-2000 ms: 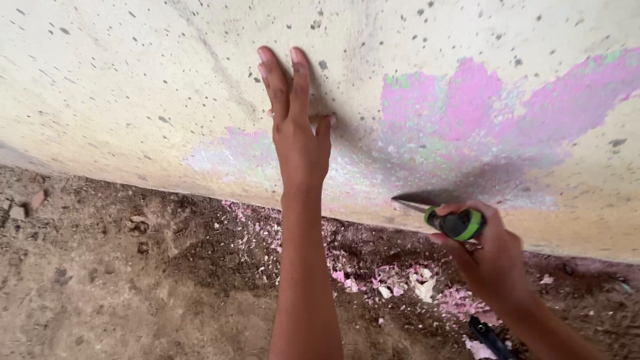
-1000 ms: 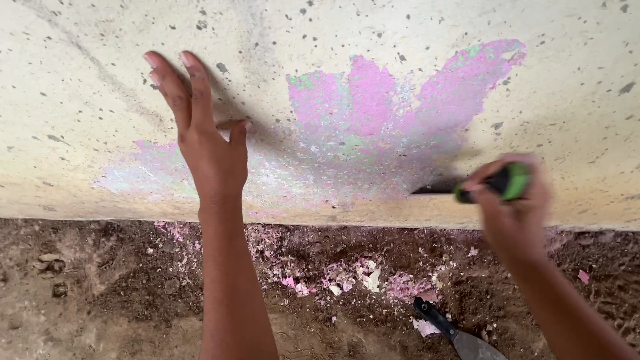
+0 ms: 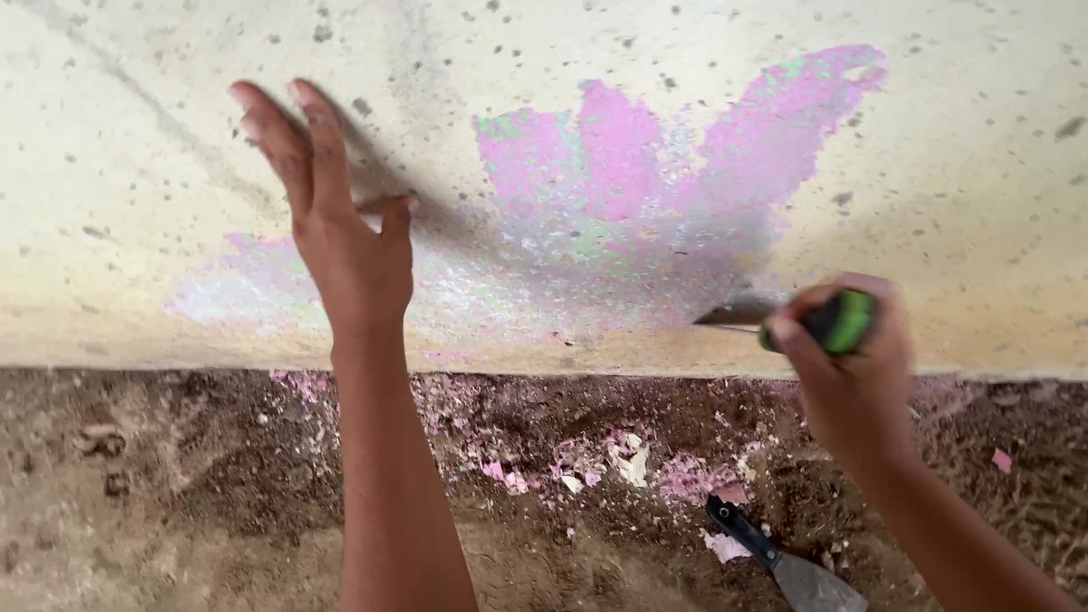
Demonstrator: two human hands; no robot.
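Observation:
My left hand [image 3: 353, 229] rests on the cream-painted wall [image 3: 527, 51], its fingers pointing up and its thumb apart, holding nothing. In my right hand [image 3: 854, 365] is a scraper with a green and black handle [image 3: 837, 323]; the hand is slightly blurred. The scraper's thin dark blade [image 3: 731, 319] points left and meets the wall near its lower edge. Between and above the hands lies a scraped patch [image 3: 620, 161] of pink, with green and whitish flecks.
Below the wall runs a dirt ground [image 3: 170, 510], strewn with pink and cream paint flakes [image 3: 629, 459]. A putty knife [image 3: 756, 544] with a black handle and metal blade lies on the ground below my right hand. Dark specks dot the wall.
The view has shifted to the right, and more of the putty knife shows than two seconds ago. My left hand stays against the wall; my right hand still holds the scraper against it.

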